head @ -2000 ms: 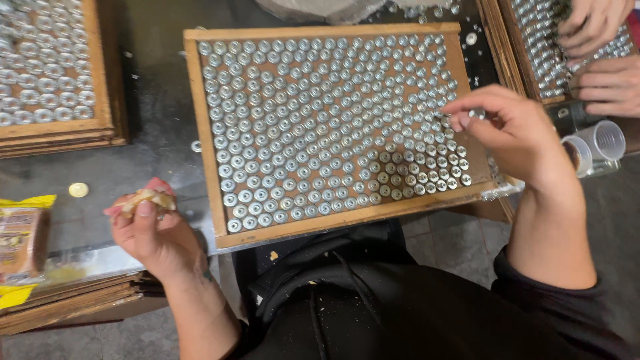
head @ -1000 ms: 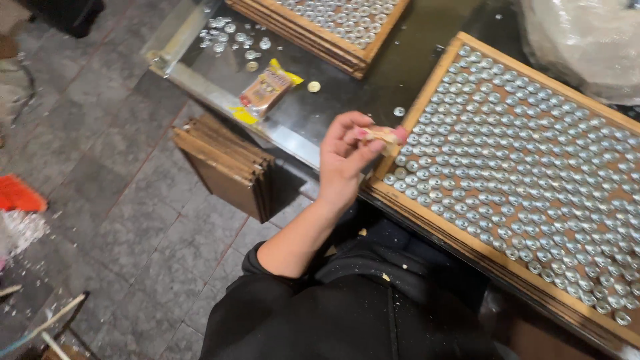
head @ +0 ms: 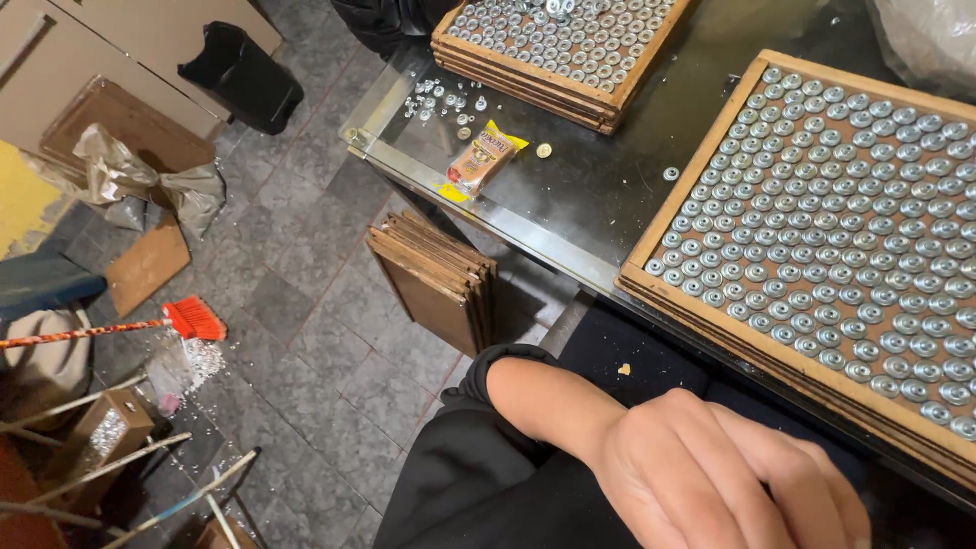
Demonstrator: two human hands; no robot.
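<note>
My left hand (head: 709,465) is raised close to the camera at the lower right, back of the hand up and fingers curled down; the fingertips and anything in them are hidden. Its black sleeve is pushed up the forearm. Beyond the hand lies a wooden-framed tray (head: 695,169) on top of others, filled with rows of round stepped metal pieces (head: 844,187). On the glass-topped table (head: 564,240), left of that tray, rests a snack in a yellow and clear wrapper (head: 482,158). My right hand is out of view.
A second stack of framed trays (head: 526,80) stands at the table's far side, beside loose metal parts (head: 438,99) and another person's dark sleeve (head: 381,23). More boards (head: 435,282) lean below the table edge. A red broom (head: 194,318) and a black bin (head: 240,76) are on the floor.
My left hand has moved from beside the tray's near left corner, where it held a bitten piece of food, toward the camera. My right hand left view after the oldest frame. The view has swung left.
</note>
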